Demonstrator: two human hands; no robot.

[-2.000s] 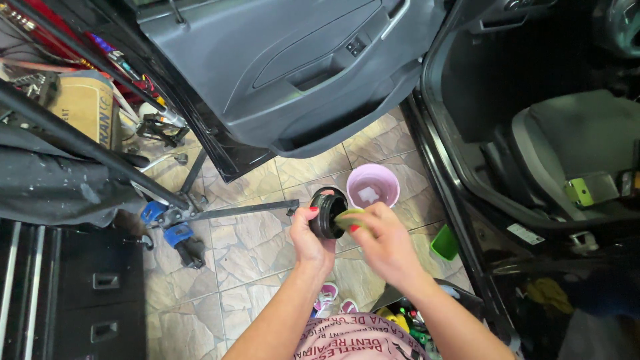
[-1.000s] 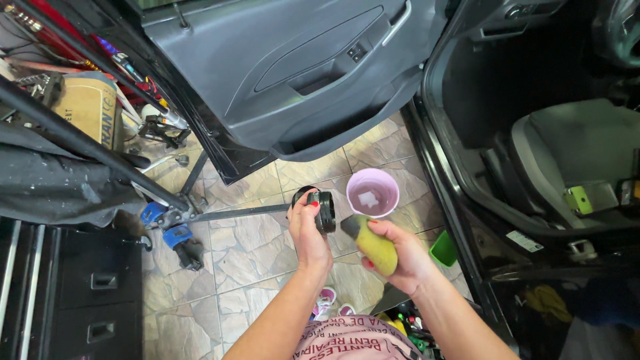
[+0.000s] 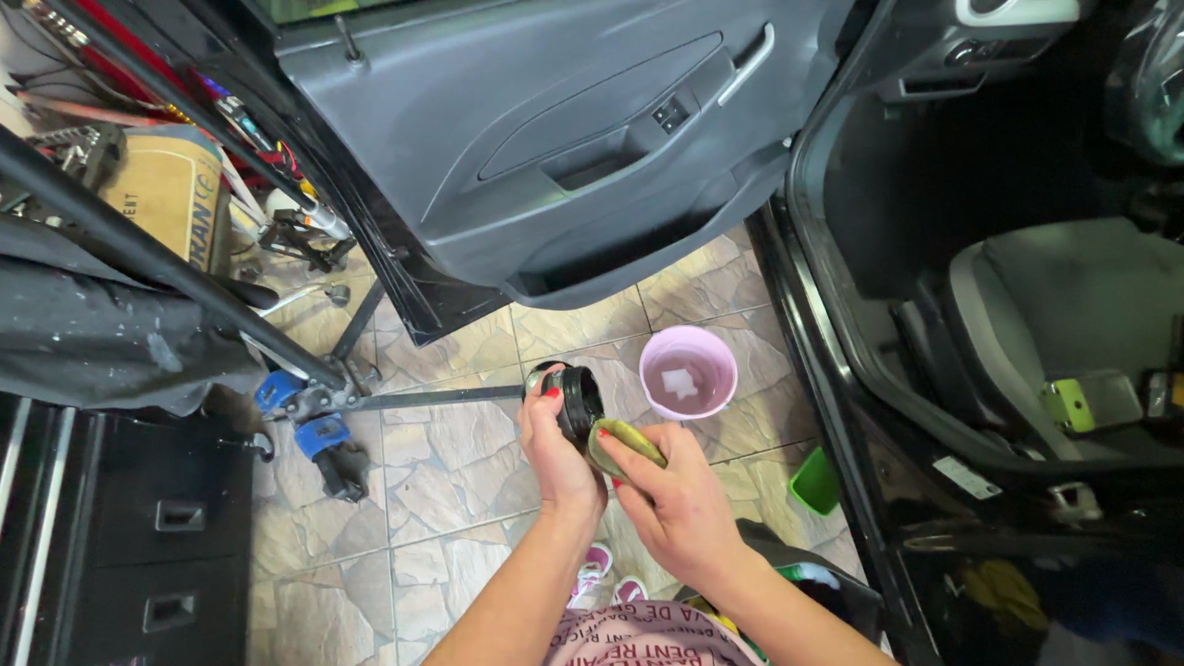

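My left hand [image 3: 558, 455] holds an uncapped black jar [image 3: 581, 403] tilted on its side, its mouth facing right. A black round lid [image 3: 546, 372] seems to be held behind it, partly hidden by the fingers. In my right hand [image 3: 673, 495] is a yellow-green applicator pad [image 3: 631, 446], pinched between thumb and fingers, with its end at the jar's mouth. Whether the pad touches the contents cannot be told. Just beyond the hands, the grey inner door panel [image 3: 592, 120] of a car stands swung out.
A pink bucket [image 3: 689, 372] with liquid and a pale object stands on the stone-pattern tile floor. A green container [image 3: 815, 482] is by the car sill. At left are a black stand's legs [image 3: 444, 396] and a black drawer cabinet [image 3: 166, 564]; the car seat [image 3: 1045, 277] is at right.
One second ago the pad was apart from the jar, its dark end showing; my right hand has brought it left to the jar's mouth. The jar stays in my left hand.
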